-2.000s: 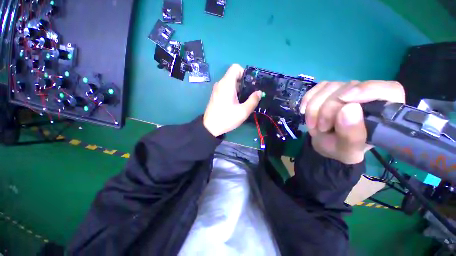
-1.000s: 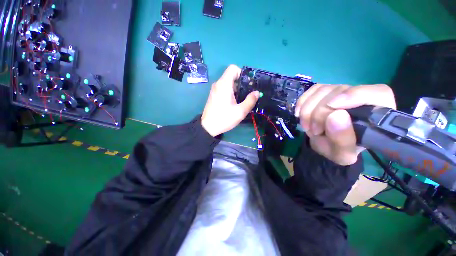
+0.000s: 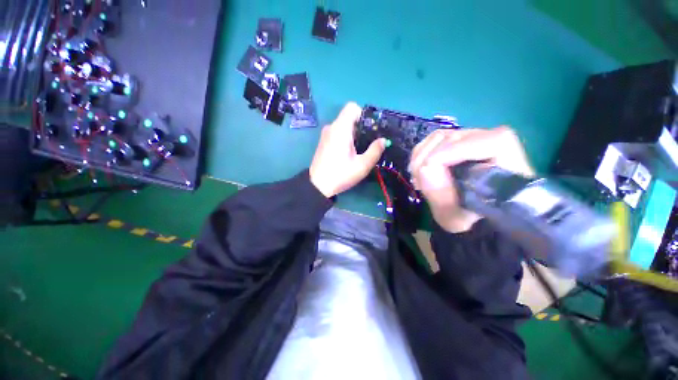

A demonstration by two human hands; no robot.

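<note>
The black housing (image 3: 401, 132) lies on the green mat in front of me, with silver details inside and red wires (image 3: 384, 187) hanging from its near side. My left hand (image 3: 343, 157) grips its left end, thumb over the top near a pale green dot. My right hand (image 3: 465, 167) is closed around the nose of the grey electric screwdriver (image 3: 546, 215), which is blurred and points at the housing's right part. The hand hides the bit and the housing's right end.
Several black square plates (image 3: 296, 87) lie loosely left of the housing. A dark tray (image 3: 160, 67) holds motors with red wires (image 3: 82, 70) at the left. At the right are a black box (image 3: 621, 111), a white-fronted feeder (image 3: 621, 174) and a teal box (image 3: 654, 223).
My right hand and the screwdriver have moved left, and the tool's rear has swung down and is blurred. A yellow line now shows behind it. More of the feeder and teal box shows.
</note>
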